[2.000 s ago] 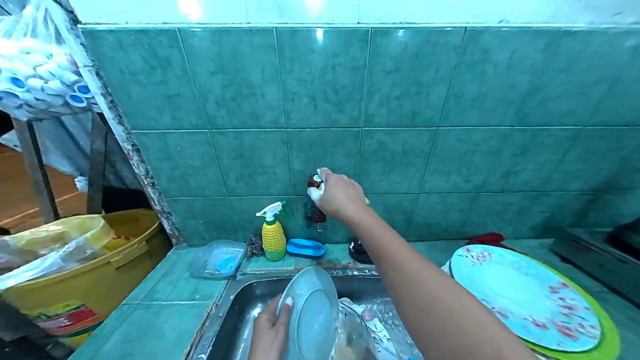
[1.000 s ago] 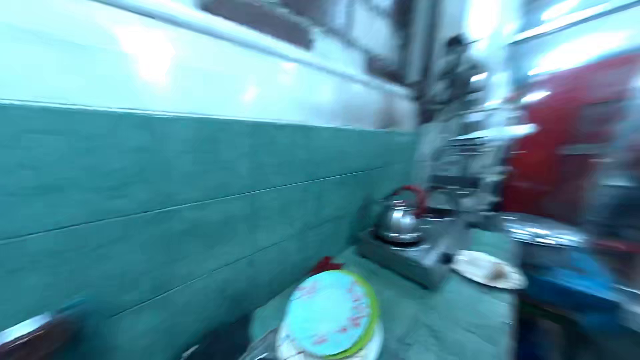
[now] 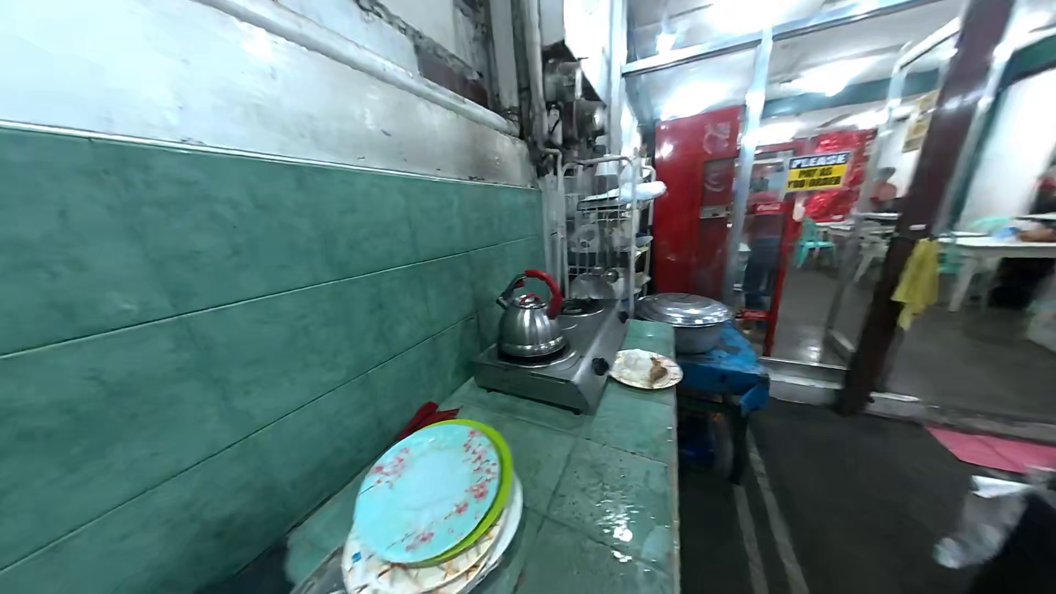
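Neither of my hands shows in the head view now, so what they hold is hidden. A stack of plates stands on the tiled counter at the bottom, with a light blue plate with pink flowers (image 3: 429, 495) on top, a green plate (image 3: 502, 462) under it and soiled white plates (image 3: 503, 540) below. Behind the stack lies a red cloth-like thing (image 3: 426, 418). Farther back, a steel kettle with a red handle (image 3: 530, 328) sits on the near burner of a two-burner gas stove (image 3: 540, 384). A plate with food remains (image 3: 646, 369) rests at the counter's right edge.
A covered metal pot (image 3: 683, 318) stands on a blue-covered table (image 3: 726, 363) beyond the counter. A white wire rack (image 3: 606, 223) is behind the stove. The green tiled wall (image 3: 247, 371) runs along the left. At right are a dark post (image 3: 916, 214) with a yellow cloth (image 3: 917, 280) and a dark floor.
The view has swung far to the right, from the sink to the stove. My hands, one on a plate and one at a dark bottle two seconds ago, have left the view.
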